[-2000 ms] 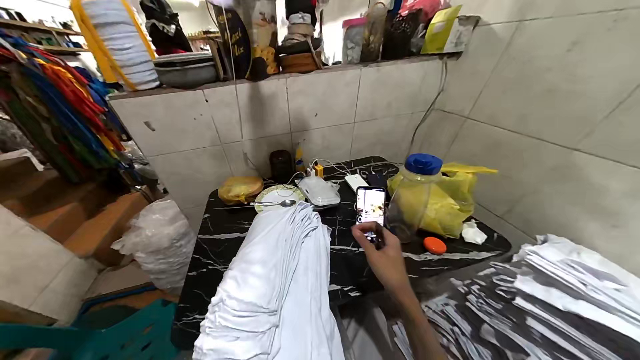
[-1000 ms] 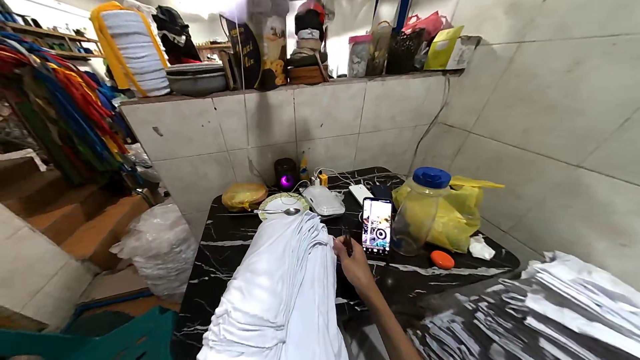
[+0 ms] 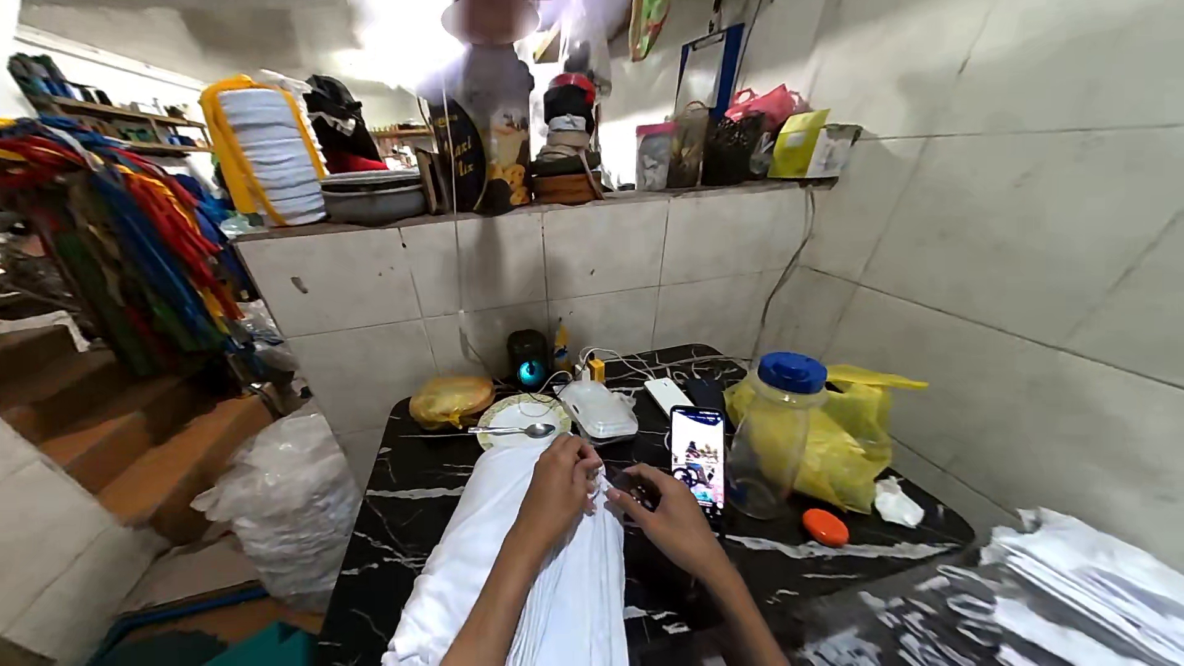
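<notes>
A long stack of folded white cloth (image 3: pixel 462 564) lies on the black marble-patterned table (image 3: pixel 370 555). My left hand (image 3: pixel 560 486) is on its far end, fingers bent at the cloth's edge. Beside it my right hand (image 3: pixel 671 513) pinches near that edge and holds a small dark object (image 3: pixel 638 486), whose kind I cannot tell. A lit smartphone (image 3: pixel 698 458) stands tilted just beyond my right hand, near a clear plastic jar (image 3: pixel 768 444) with a blue lid. Past the cloth sit a plate (image 3: pixel 499 412) with a metal spoon (image 3: pixel 527 430) and a white foam box (image 3: pixel 599 410).
A yellow plastic bag (image 3: pixel 846 444), an orange lid (image 3: pixel 825 527) and crumpled white tissue (image 3: pixel 897 502) are at the right. White and dark cloth pieces (image 3: pixel 1091 583) lie at lower right. A tiled ledge (image 3: pixel 601 208) stands behind; a green plastic edge (image 3: pixel 264 647) shows at lower left.
My left hand has come into view on the cloth. My right hand, earlier at the phone, has moved left to the cloth's edge. The phone's screen picture differs.
</notes>
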